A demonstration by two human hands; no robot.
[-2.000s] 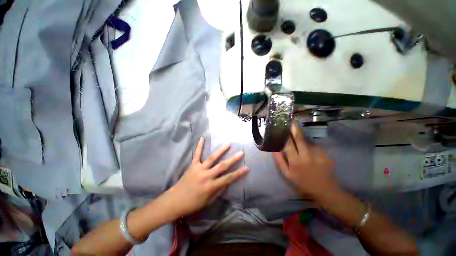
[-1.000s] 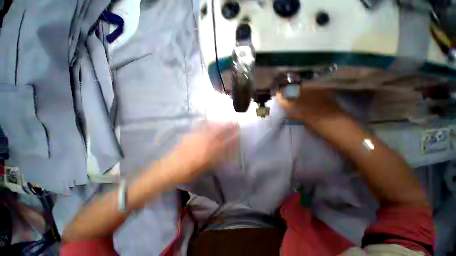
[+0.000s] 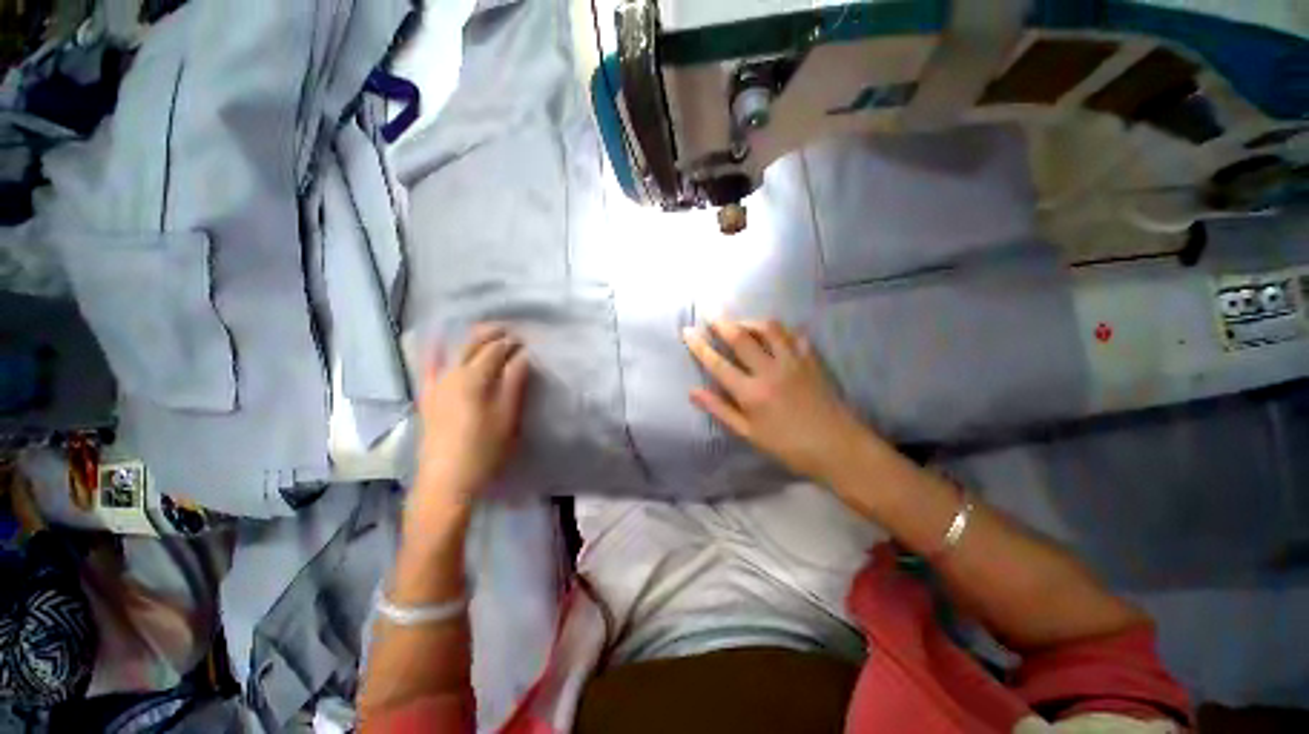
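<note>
A grey garment panel [image 3: 933, 337] lies flat across the machine bed and under the needle area, with a patch pocket [image 3: 904, 201] on its right part. My left hand [image 3: 474, 402] rests on the left part of the cloth, fingers slightly bent. My right hand [image 3: 768, 387] lies on the cloth just in front of the needle area, fingers spread, palm down. The presser foot area is lost in the lamp glare, with a small brassy knob [image 3: 732, 218] above it. The white machine head [image 3: 948, 65] with its blue-green stripe stands at the top.
A stack of grey panels [image 3: 259, 287] lies at the left, with a dark blue strip [image 3: 392, 103] beside it. Loose grey cloth [image 3: 323, 602] hangs at lower left, near patterned fabric [image 3: 43, 631]. My lap is below the table edge.
My right hand has come out from beside the needle onto the cloth in front. My left hand has moved left. The panel now lies spread to the right, showing the pocket. The view has shifted.
</note>
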